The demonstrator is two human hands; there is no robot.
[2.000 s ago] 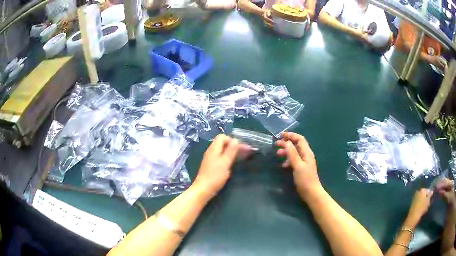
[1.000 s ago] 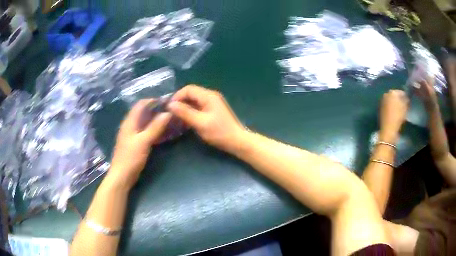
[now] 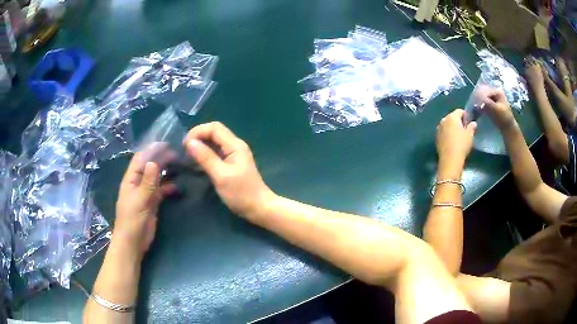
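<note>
A clear zip-lock bag (image 3: 166, 128), blurred, stands up from my left hand (image 3: 144, 193), which holds its lower part between thumb and fingers. A small dark and shiny bit shows by the left fingertips. My right hand (image 3: 226, 169) is just right of the bag, thumb and forefinger close together at its edge; whether they grip it is unclear. A large pile of clear bags with dark contents (image 3: 54, 190) spreads on the left and behind my left hand. A second bag pile (image 3: 354, 79) lies ahead to the right.
A blue bin (image 3: 85, 66) stands behind the left pile on the dark-green bench (image 3: 266, 95). At right, a neighbour's hands (image 3: 457, 136) hold a clear bag near another small bag heap (image 3: 503, 76). Yellow-green strands (image 3: 460, 22) lie at the back right. More hands show farther right.
The view has turned to the right. My hands, together at a bag a second ago, are now slightly apart, and the bag stands higher above my left fingers. The neighbour's hands have come together at a bag.
</note>
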